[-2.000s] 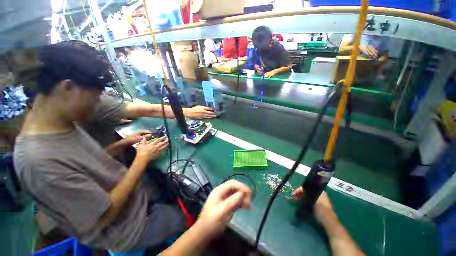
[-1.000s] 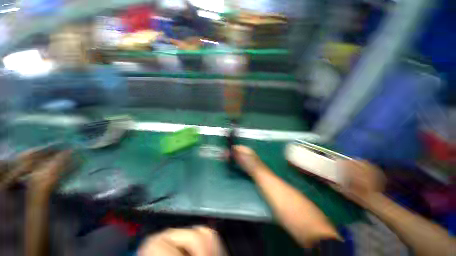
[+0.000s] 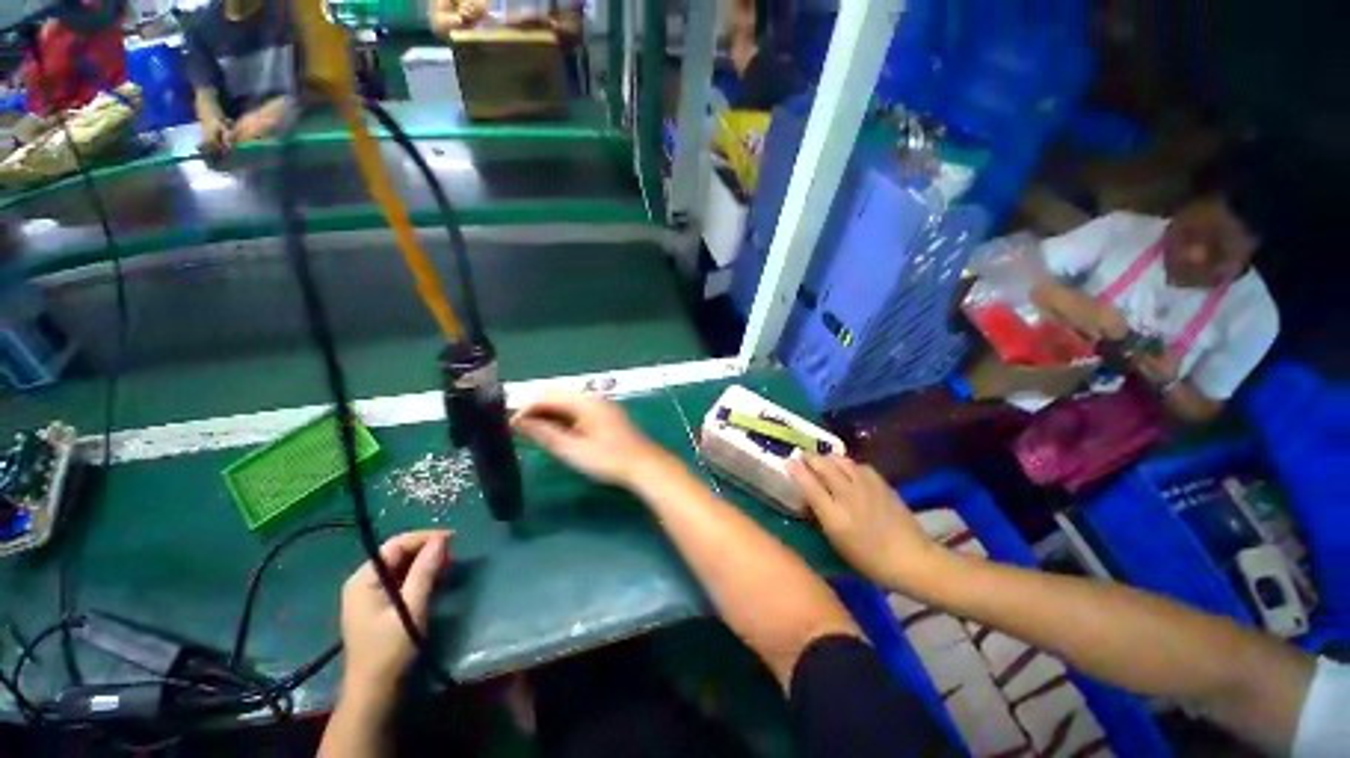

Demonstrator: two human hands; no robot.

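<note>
The black electric screwdriver (image 3: pixel 486 437) hangs nearly upright over the green bench. My right hand (image 3: pixel 581 435) is just right of it, fingers curled; no grip on the tool shows. My left hand (image 3: pixel 388 604) is at the bench's front edge, thumb and fingertips close together, partly crossed by a black cord. Whether either hand holds a tiny screw cannot be told. Silvery screws (image 3: pixel 431 481) lie loose beside the green tray (image 3: pixel 301 471). A white housing (image 3: pixel 748 462) with a yellow-green strip lies on the right, another person's hand (image 3: pixel 863 518) on it.
A black adapter (image 3: pixel 126 659) and coiled cables lie at left. An open unit (image 3: pixel 33 489) sits at the far left edge. A blue crate (image 3: pixel 1088 666) of white pieces is at lower right. The orange hanging cord (image 3: pixel 400 222) crosses the view. A seated person is at upper right.
The view has swung right. The other person's hand and the white housing, absent at first, now show on the right. My left hand has lowered; my right hand is now right of the screwdriver.
</note>
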